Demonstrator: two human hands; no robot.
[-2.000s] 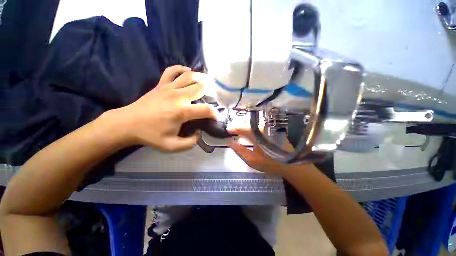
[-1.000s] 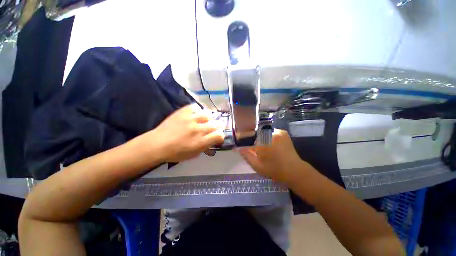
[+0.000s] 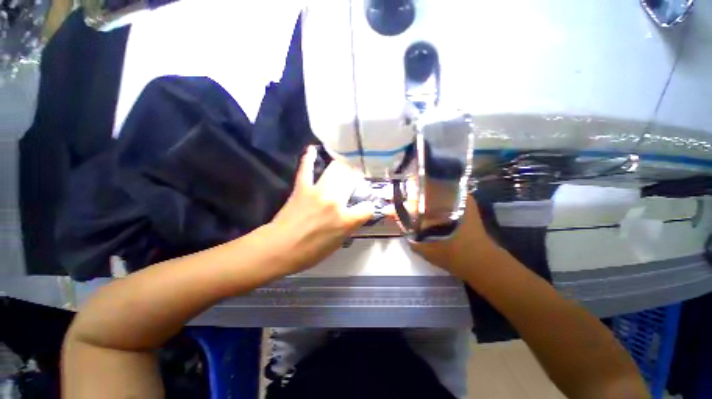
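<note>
The dark garment cloth (image 3: 187,171) lies bunched left of the needle area, with a fold running up to my left hand (image 3: 320,214). My left hand is at the bright presser-foot area, its fingers bent around the cloth's edge. My right hand (image 3: 457,238) is just right of the needle area, partly hidden behind the shiny looped guard (image 3: 446,175). What its fingertips hold is hidden. A flat dark cut piece (image 3: 519,249) lies under my right wrist and hangs over the table's front edge.
The white machine head (image 3: 546,70) with a blue stripe fills the upper right. A flat dark panel (image 3: 70,101) lies at far left. A printed ruler strip (image 3: 367,300) runs along the front edge. A blue plastic basket (image 3: 644,335) is below at right.
The view has shifted, moving the machine head around in the picture. My left hand has turned, its fingers pointing more upward at the cloth. My right hand stays beside the needle area.
</note>
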